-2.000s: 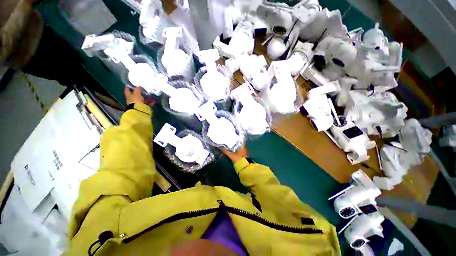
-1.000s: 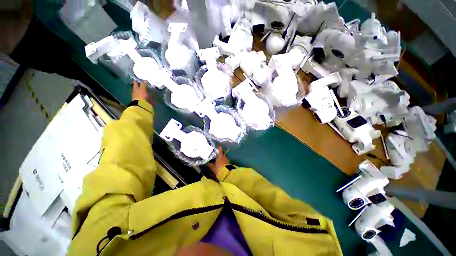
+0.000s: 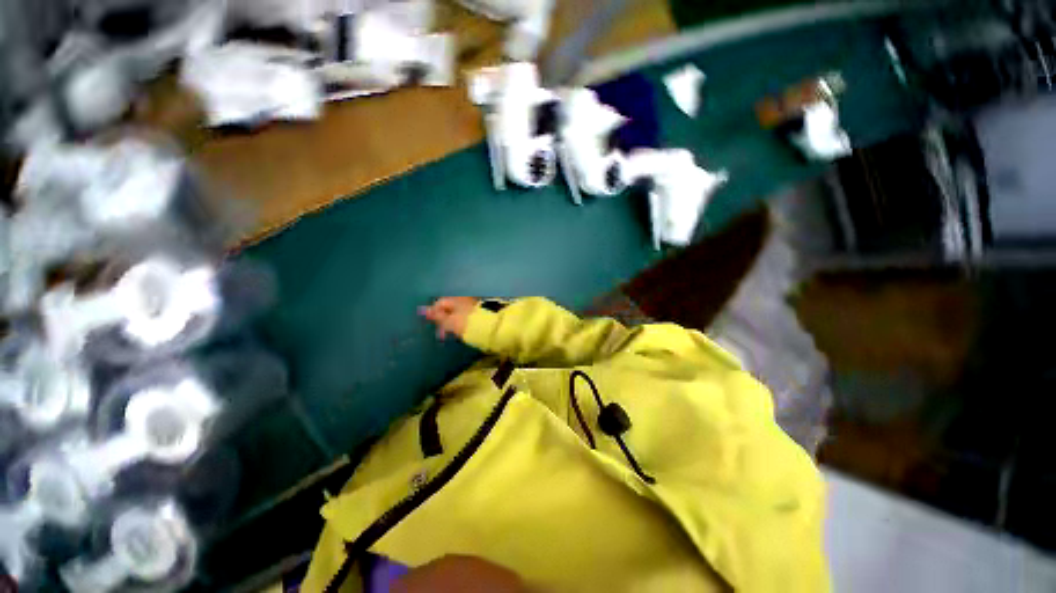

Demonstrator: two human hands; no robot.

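Several bagged cameras (image 3: 162, 423), blurred white shapes in clear ribbed sleeves, stand on the green bench at the left. Unpacked white security cameras (image 3: 518, 130) lie in a short row at the top middle, lenses towards me, with thin antennas. My right hand (image 3: 449, 314) is over the bench between the two groups, touching neither. Its fingers are a little apart and nothing shows in it. My left hand is out of the picture.
More white cameras (image 3: 255, 87) are piled around the tan cardboard (image 3: 347, 151). A dark blue cloth (image 3: 631, 110), a white scrap (image 3: 686, 88) and a white object (image 3: 823, 130) beside an orange-brown one are farther right. Clear plastic (image 3: 799, 336) hangs by the bench edge.
The view has swung right, so the bagged cameras now sit at the left. My right hand has left the nearest bagged camera. My left hand has gone out of view.
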